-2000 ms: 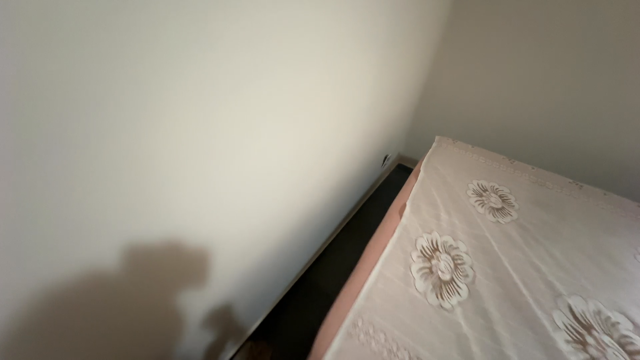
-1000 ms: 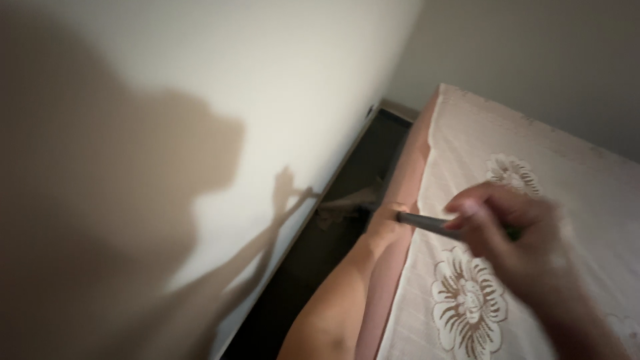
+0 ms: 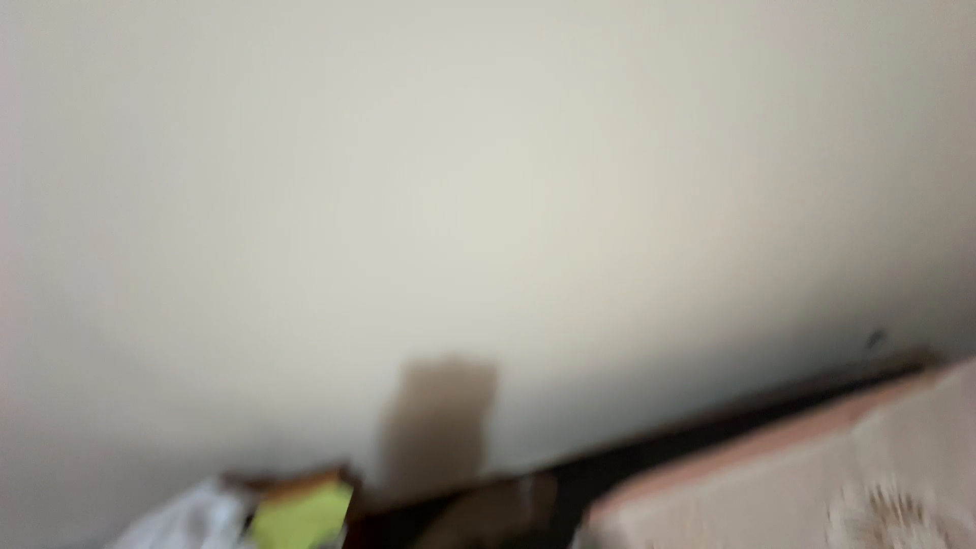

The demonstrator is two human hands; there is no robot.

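Neither of my hands can be made out in the blurred head view. At the lower right lies the bed or mattress with its pale floral cover [image 3: 808,488], a pink side [image 3: 732,457] showing along its edge. A brown and white flower pattern [image 3: 892,515] is on the cover. The slim dark tool seen a second ago is not visible. At the bottom, near the dark gap, a dim brownish shape [image 3: 488,515] is too blurred to name.
A pale wall [image 3: 473,191] fills most of the view, with a shadow low on it. A dark narrow gap [image 3: 656,450] runs between wall and bed. At lower left are a yellow-green item [image 3: 301,518] and white cloth-like material [image 3: 191,518].
Both hands and the slim dark tool, seen over the bed's edge a second ago, have left sight. The view has swung left toward the wall, bringing the yellow-green item and white material in.
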